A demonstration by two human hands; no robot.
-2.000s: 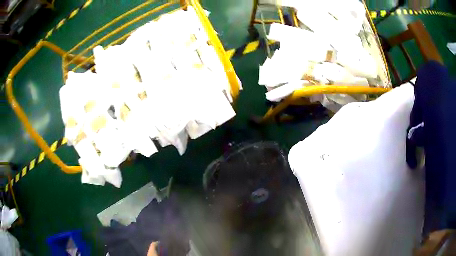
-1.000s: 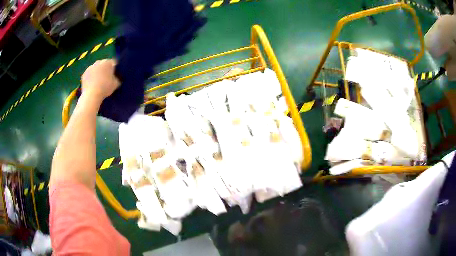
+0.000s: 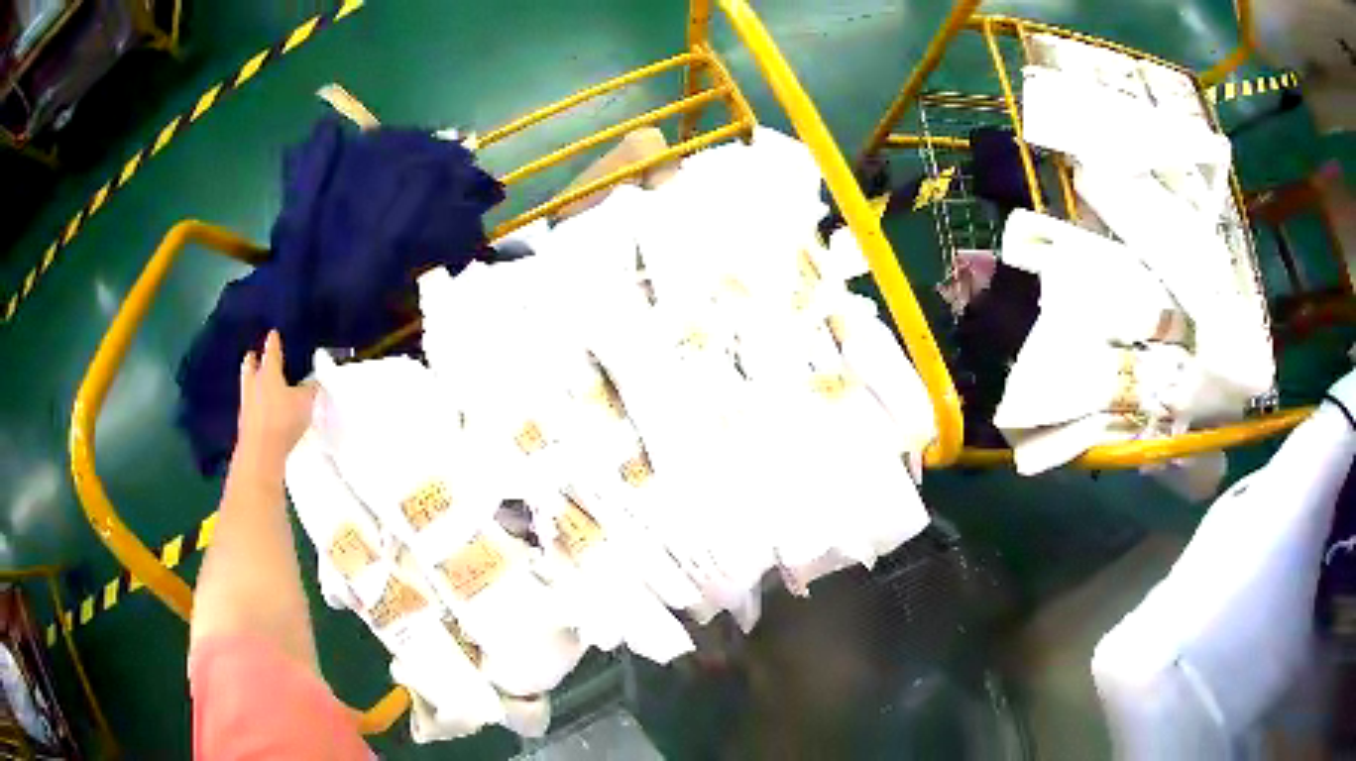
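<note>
A crumpled dark navy cloth lies draped over the left end of a yellow-railed trolley, and part of it hangs down outside the rail. My left hand is at the cloth's lower edge, fingers pointing away from me and touching it. Whether the fingers grip the cloth is unclear. Beside it on the trolley lie bundles of white pieces with several tan paper tickets. My right hand is not in view.
A second yellow trolley at the right holds more white pieces. A white-covered ironing table with a dark navy edge is at the lower right. Yellow-black tape crosses the green floor.
My left hand came into view with the navy cloth raised at the top. The cloth has since come down onto the trolley's left end. The view has shifted left from the ironing table.
</note>
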